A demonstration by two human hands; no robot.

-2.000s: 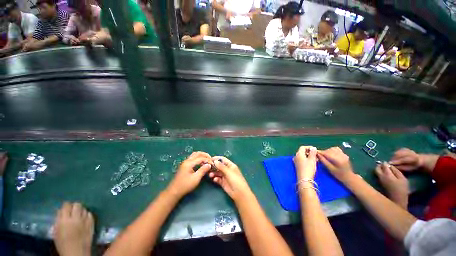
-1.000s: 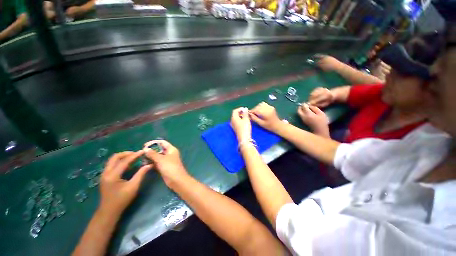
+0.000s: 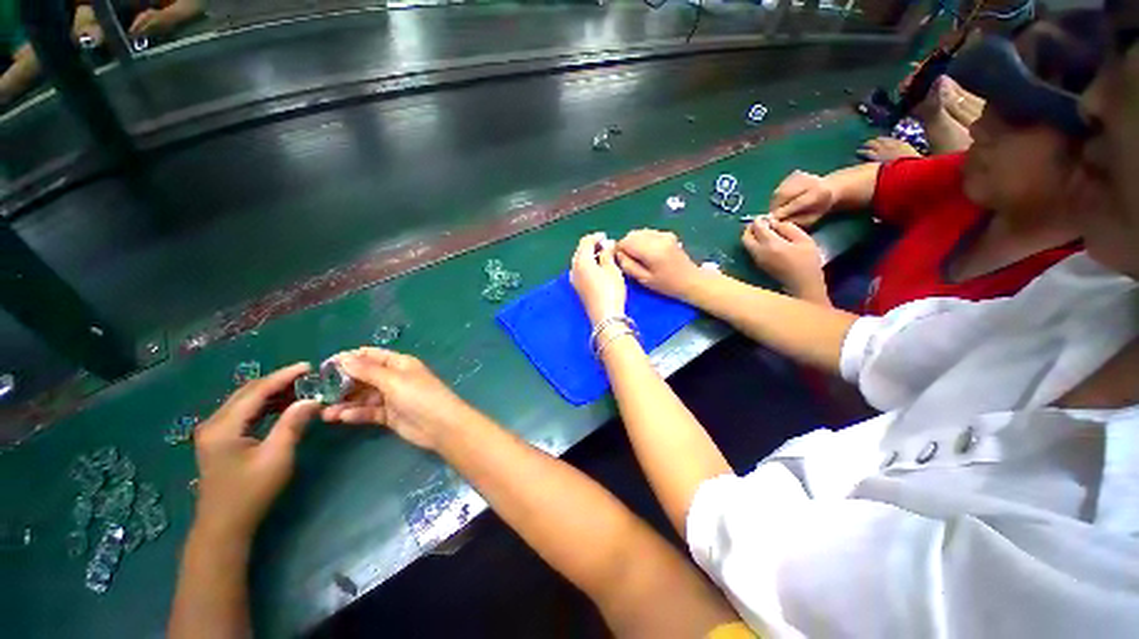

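A small clear squarish part [image 3: 322, 383] is held between both my hands above the green bench [image 3: 362, 524], at centre left. My left hand [image 3: 250, 437] pinches its left side between thumb and fingertips. My right hand [image 3: 390, 397] grips its right side; a paler piece shows at these fingertips, but I cannot tell if it is separate. A pile of clear parts [image 3: 115, 499] lies on the bench to the left of my left hand. A few more clear parts [image 3: 181, 428] lie just behind that hand.
Beside me at right, a person in a white shirt works over a blue cloth [image 3: 562, 337]; a person in red sits beyond. Clear parts [image 3: 501, 280] lie behind the cloth. The dark belt [image 3: 412, 175] runs behind the bench. A green post [image 3: 63, 306] stands at left.
The view has turned to the right, bringing the neighbours' bodies into sight. My hands have moved slightly apart, and the clear part between them now shows more plainly.
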